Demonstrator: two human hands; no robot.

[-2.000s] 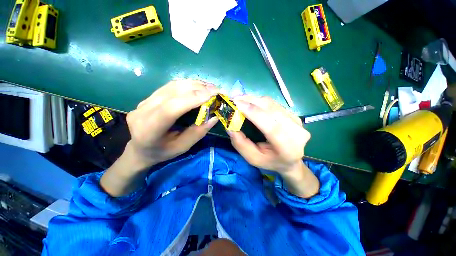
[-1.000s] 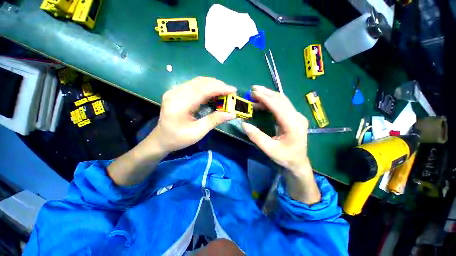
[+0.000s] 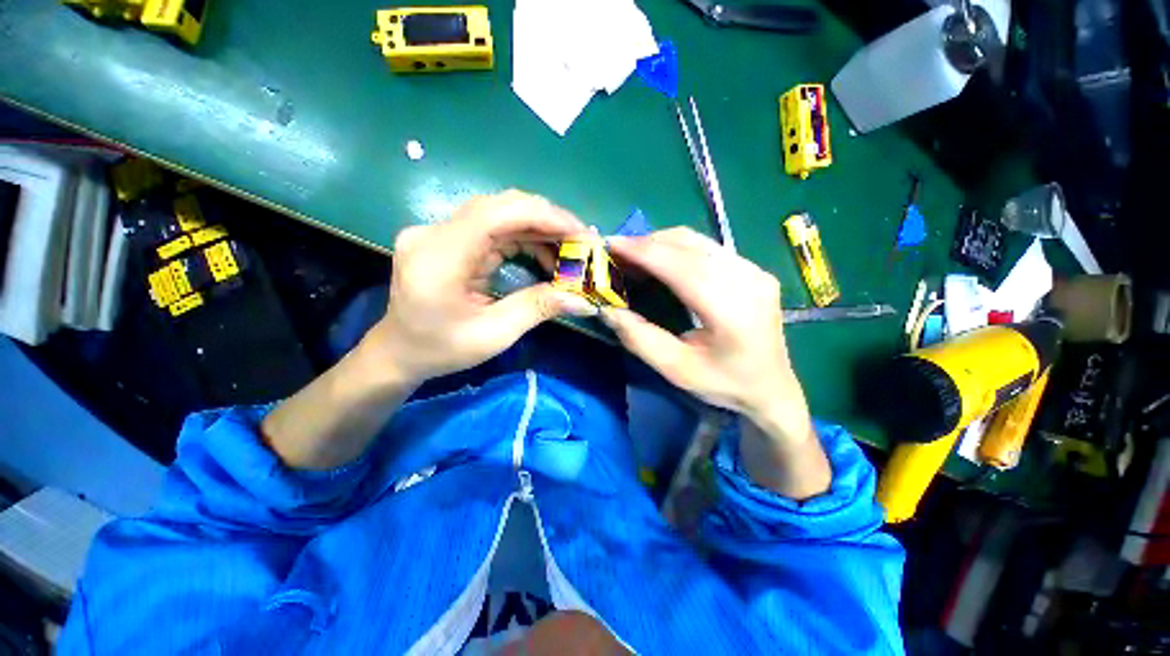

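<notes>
A small yellow device housing [image 3: 588, 272] is between my hands at the bench edge. It shows as two yellow parts set at an angle, with a dark and purplish inside on the left part. My left hand [image 3: 468, 276] pinches its left side between thumb and fingers. My right hand [image 3: 706, 314] holds its right side with thumb and fingertips. The fingers hide its ends, and I cannot tell whether the two parts touch all along. Its dark window is not visible.
Yellow units lie at the back left [image 3: 434, 39] and on the right [image 3: 805, 131]. White paper [image 3: 577, 54], tweezers [image 3: 706, 173], a yellow stick, possibly a lighter [image 3: 810, 259], a grey bar [image 3: 840, 313], blue triangles and a translucent bottle [image 3: 905, 74] are beyond. A yellow heat gun [image 3: 982, 378] is at right.
One second ago the device showed its dark window to the right; now its two parts stand at an angle. My right fingers have closed in on it. The view has shifted slightly.
</notes>
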